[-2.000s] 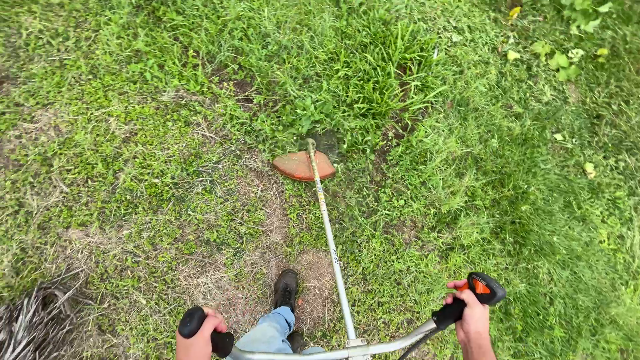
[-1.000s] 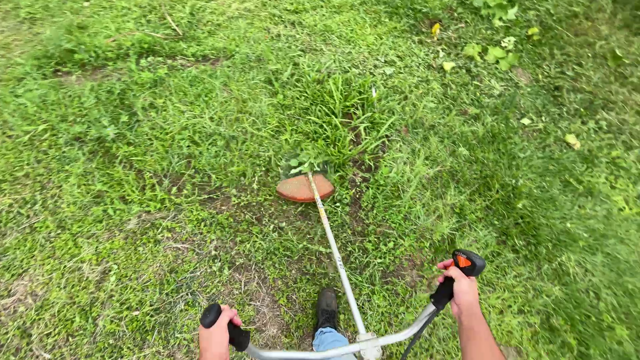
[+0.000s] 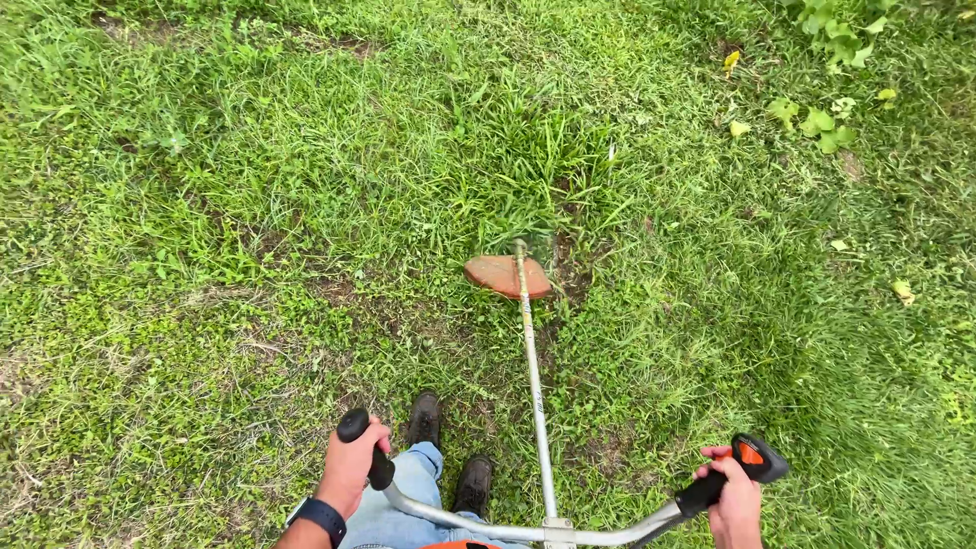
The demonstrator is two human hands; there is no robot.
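A string trimmer's metal shaft (image 3: pixel 536 389) runs forward from its curved handlebar (image 3: pixel 473 524) at the bottom of the view. My left hand (image 3: pixel 352 461) is closed around the black left grip (image 3: pixel 380 467), a dark watch on that wrist. On the right, my right hand (image 3: pixel 732 492) holds the black control handle (image 3: pixel 705 492), which has an orange part near its top. The worn orange guard (image 3: pixel 507 276) sits low over the grass at the shaft's far end. Just beyond it the cutting head is a blur, beside a taller grass clump (image 3: pixel 545 164).
Two dark boots (image 3: pixel 473 484) stand on the ground left of the shaft, below blue jeans (image 3: pixel 408 488). Short grass with brown bare patches lies to the left. Broad-leaved plants (image 3: pixel 827 126) grow at the upper right, with a yellow leaf (image 3: pixel 731 61) near them.
The guard end has swung right relative to my body, toward the base of the tall clump. Both boots now show, where one was visible a second ago. My hands keep their hold on the handles.
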